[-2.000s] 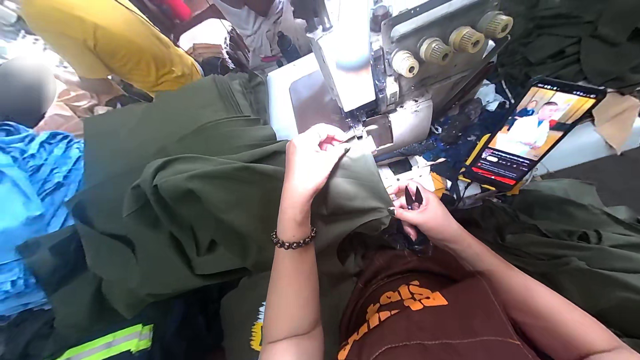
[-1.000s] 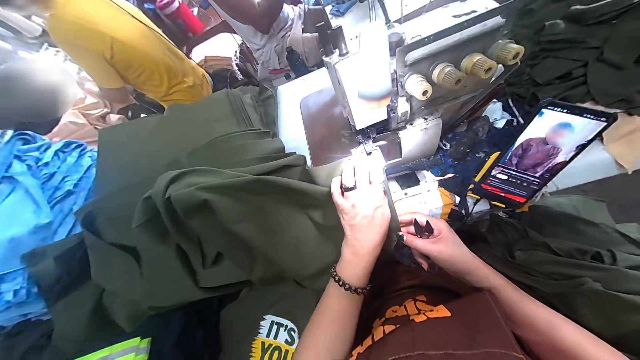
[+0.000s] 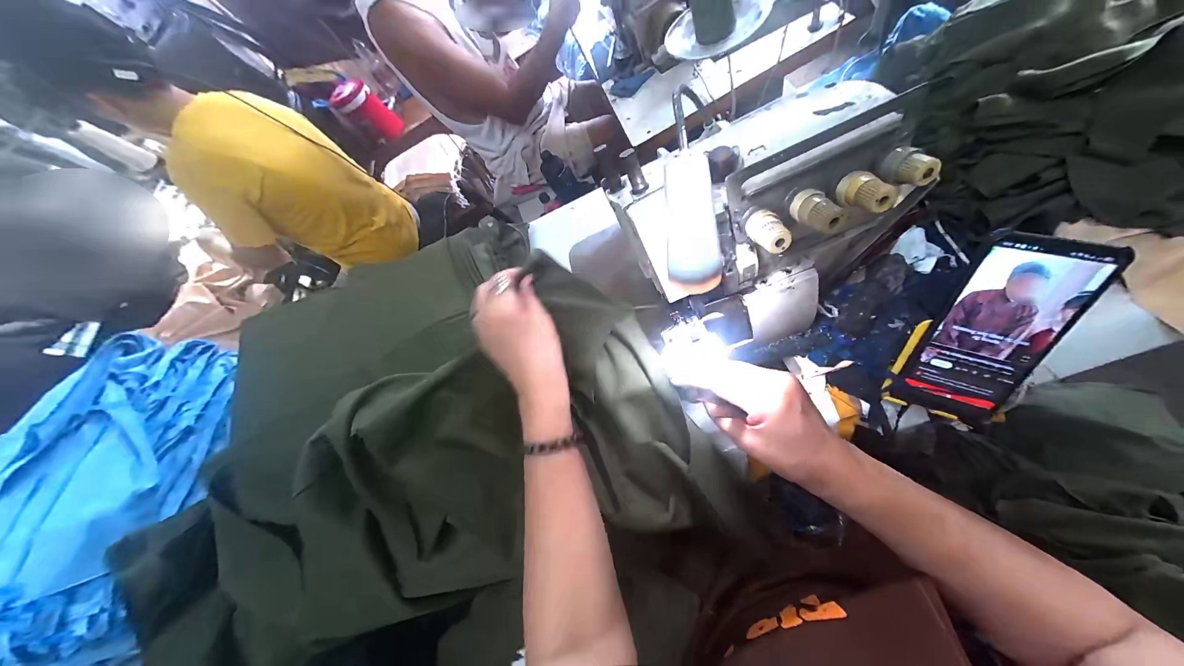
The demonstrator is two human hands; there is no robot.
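Note:
My left hand [image 3: 520,333], with a beaded bracelet at the wrist, grips a raised fold of dark green fabric [image 3: 388,444] left of the sewing head. Beside the lit needle area of an overlock-type sewing machine [image 3: 694,222], my right hand [image 3: 763,407] is closed around a small dark tool, seemingly thread snips [image 3: 717,400]; glare hides its tip. The green fabric spreads from the machine over the left side and down across my lap.
A smartphone [image 3: 1008,324] showing a video leans at the right. Blue fabric [image 3: 120,481] is heaped at far left, green fabric [image 3: 1064,120] at upper right. Co-workers, one in a yellow shirt [image 3: 287,180], are at the upper left and top. A red bottle [image 3: 367,109] stands behind.
My left hand has moved from beside the needle area to the left, lifting the fabric. My right hand has moved up to the needle area with the dark tool. The view has shifted.

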